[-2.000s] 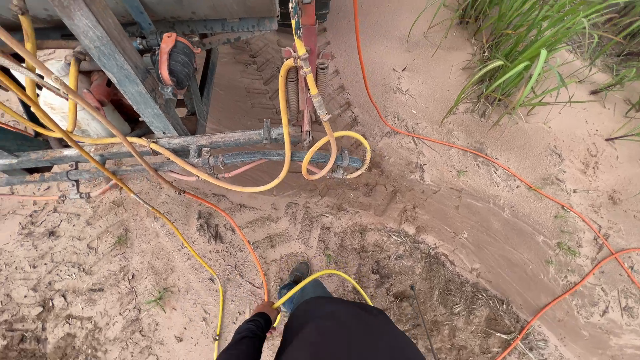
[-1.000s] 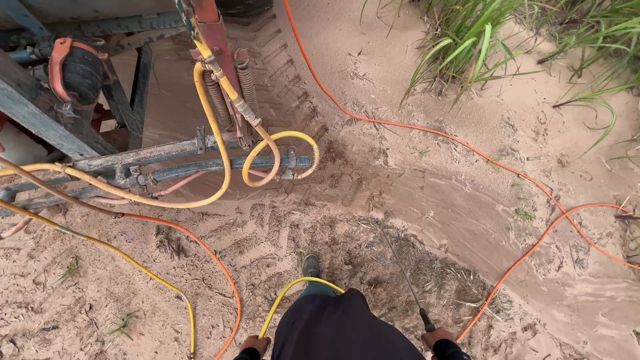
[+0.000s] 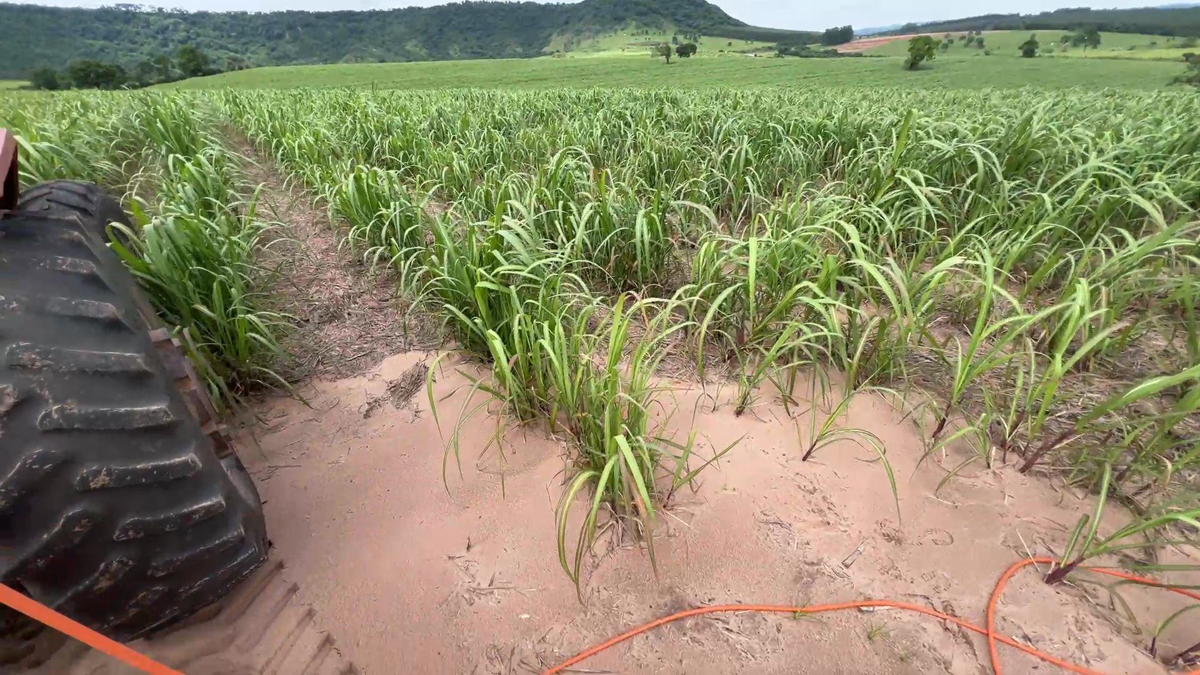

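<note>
Neither of my hands shows in the head view now, so what they hold is hidden. An orange hose (image 3: 806,607) lies on the sand at the lower right, bending into a loop near the right edge. A second stretch of orange hose (image 3: 80,630) crosses the bottom left corner, in front of a large black tractor tire (image 3: 112,412) with thick, worn lugs.
Rows of green cane-like plants (image 3: 600,412) rise from the sand ahead. A straw-strewn furrow (image 3: 319,272) runs between rows at the left. Lug tracks (image 3: 253,628) mark the sand beside the tire. Wooded hills stand far off.
The view has swung up from the ground to the field. Both hands, the yellow hose by my left hand and the thin rod at my right hand have left the picture.
</note>
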